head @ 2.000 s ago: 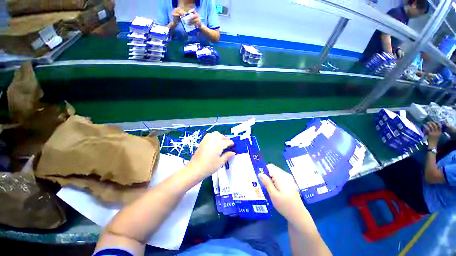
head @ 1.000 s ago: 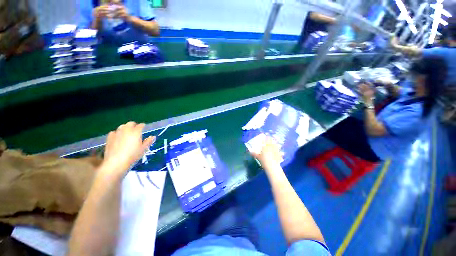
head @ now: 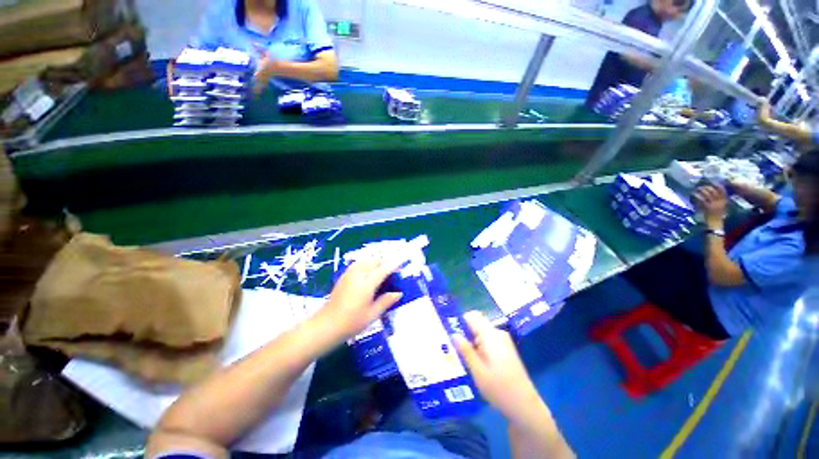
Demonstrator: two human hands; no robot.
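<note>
My left hand (head: 361,291) is at the upper left of a flat blue-and-white box (head: 420,345), its fingers on the top end. My right hand (head: 489,354) holds the box's right edge, thumb on top. The box is tilted over a small pile of flat boxes (head: 375,357), partly hidden beneath it. A fanned stack of carton blanks (head: 539,260) lies to the right. Thin white strips (head: 292,262) are scattered beyond a white sheet (head: 278,345).
Crumpled brown paper (head: 135,296) lies at the left. A metal-edged green belt (head: 296,184) runs beyond the bench. Finished boxes (head: 654,206) stand at the right near a seated coworker (head: 763,251). A red stool (head: 651,350) stands on the floor.
My right hand has left the fanned stack and my left hand the strips; both are now on a box over the pile. The view has swung back left. The coworker opposite now reaches to the stacked boxes.
</note>
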